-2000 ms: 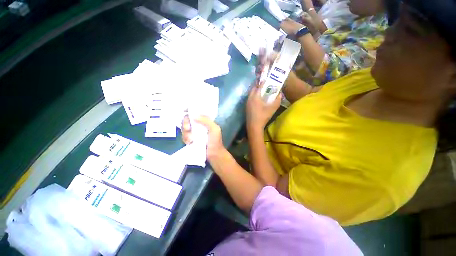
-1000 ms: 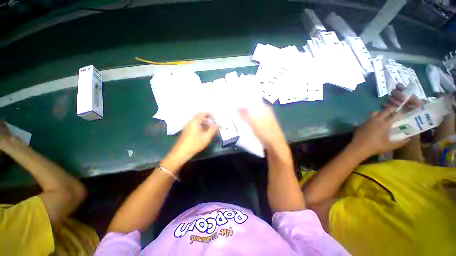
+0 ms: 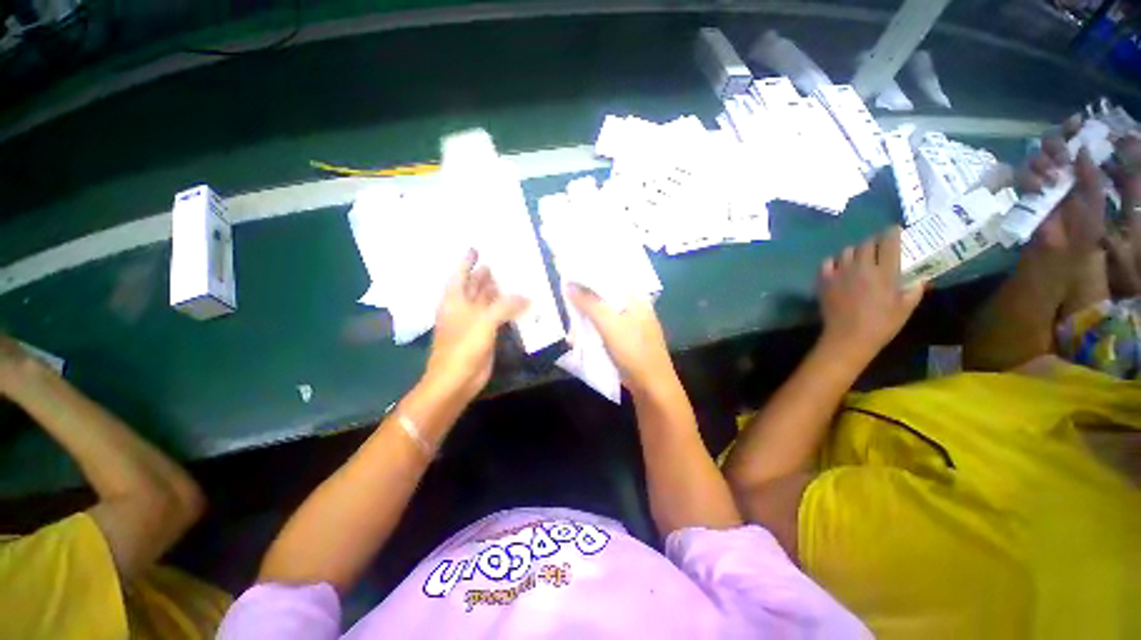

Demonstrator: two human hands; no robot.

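Note:
A long white carton (image 3: 511, 238) lies end-on before me, its far end washed out by glare. My left hand (image 3: 469, 328) is at its near left side, with the thumb on the carton and the other fingers partly spread. My right hand (image 3: 622, 335) is closed on a thin white leaflet (image 3: 593, 363) whose pointed corner hangs over the worktop's front edge. More white pieces (image 3: 603, 244) lie just beyond my right hand; glare hides their detail. Loose white papers (image 3: 390, 256) lie left of the carton.
A closed carton (image 3: 203, 256) stands at left. A yellow strip (image 3: 375, 170) lies by the pale strip (image 3: 288, 200). Fanned white piles (image 3: 688, 188) lie right of centre. A neighbour's hand (image 3: 863, 294) rests at a carton (image 3: 957, 238) on the right. Another person's arm (image 3: 100, 419) is at left.
The view has swung from the right to the front. Since the last earlier frame, the carton before me shows at greater length and the right neighbour's hand has moved left, near the worktop edge.

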